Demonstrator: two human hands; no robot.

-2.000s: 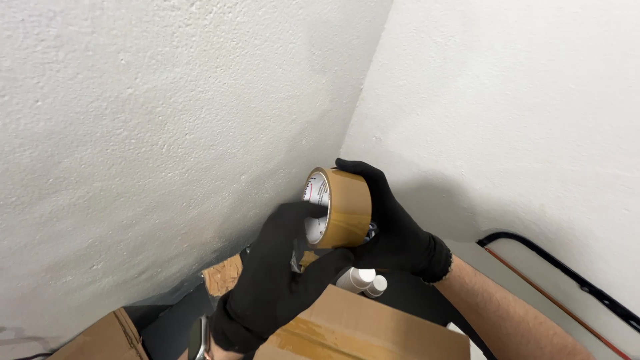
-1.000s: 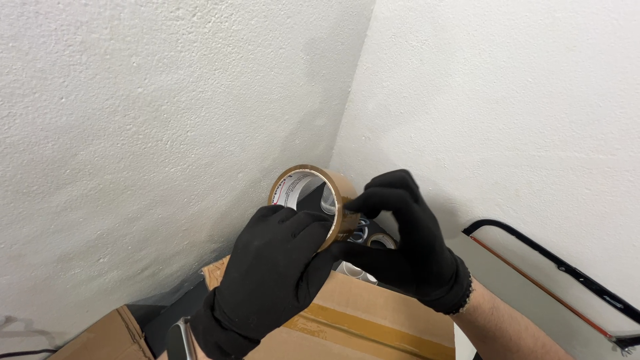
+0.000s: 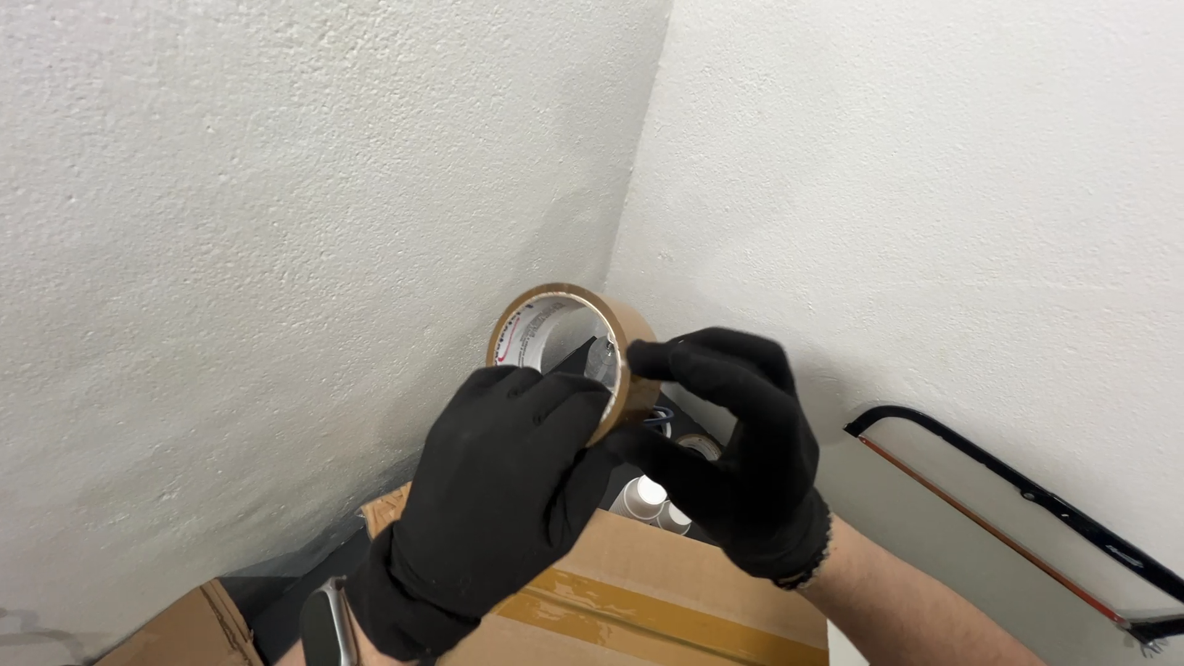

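Note:
My left hand [image 3: 509, 462], in a black glove, grips a roll of brown packing tape [image 3: 638, 324] by its lower left side, fingers over the rim and into the core. Printing shows on the white inside of the core. My right hand [image 3: 740, 444], also gloved in black, has its index fingertip against the roll's outer face and its thumb near the roll's lower edge. Whether it pinches a tape end cannot be told. Below both hands lies a cardboard box [image 3: 666, 564] with a strip of brown tape [image 3: 592, 606] across its top.
White textured walls [image 3: 879, 185] meet in a corner ahead. A black-framed hacksaw [image 3: 1008, 486] is at the right. White paper cups [image 3: 640, 498] and another tape roll [image 3: 700, 447] are behind the box. Another cardboard box [image 3: 180, 634] stands at lower left.
The roll has turned so that its open core faces me more. My right hand has let go of its far side and now has its fingertips at the roll's right face.

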